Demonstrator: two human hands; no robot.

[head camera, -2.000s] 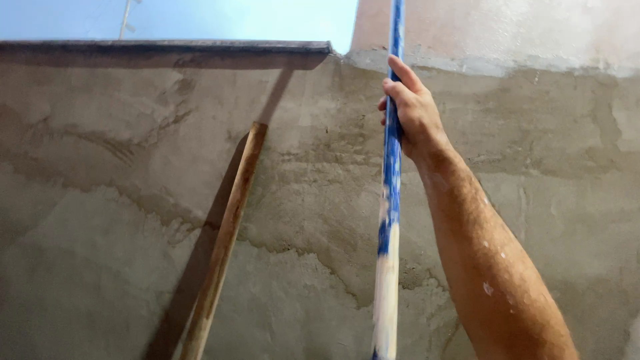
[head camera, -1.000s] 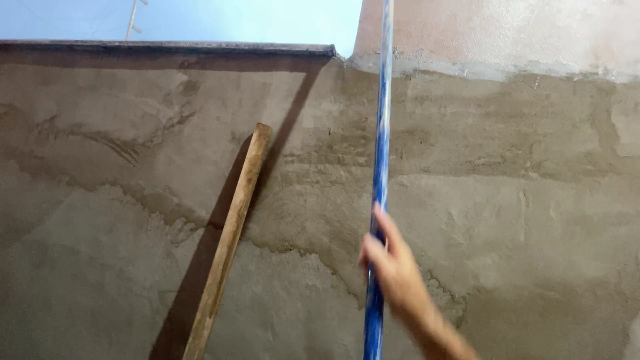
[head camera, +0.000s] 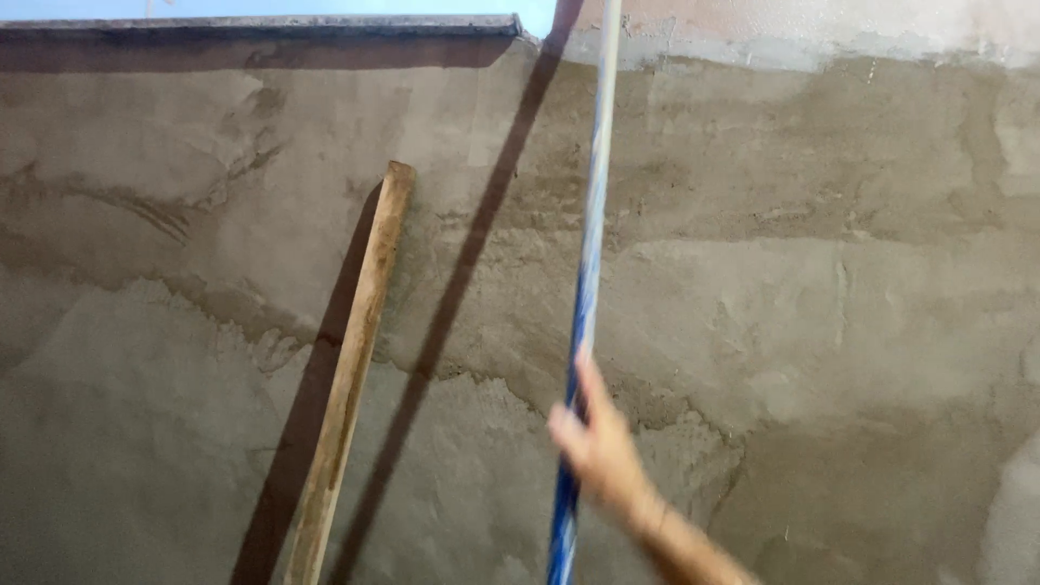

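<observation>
A long pole [head camera: 595, 203], blue with whitish paint smears, runs nearly upright from the bottom to the top edge of the head view; both of its ends are out of sight. My right hand [head camera: 597, 439], somewhat blurred, is around its lower blue part, with the forearm coming in from the bottom right. Behind the pole stands a rendered wall [head camera: 796, 325] with darker and lighter patches. The pole's slanting shadow falls on the wall to its left. My left hand is not in view.
A wooden board [head camera: 357, 357] leans against the wall left of the pole, tilted, its top end below the wall's edge. A dark coping [head camera: 260, 26] caps the wall at the upper left. A pinkish wall surface [head camera: 731, 20] rises at the upper right.
My right hand was higher on the pole two seconds ago and is now lower in view. The pole's shadow shows farther from the board than one second ago.
</observation>
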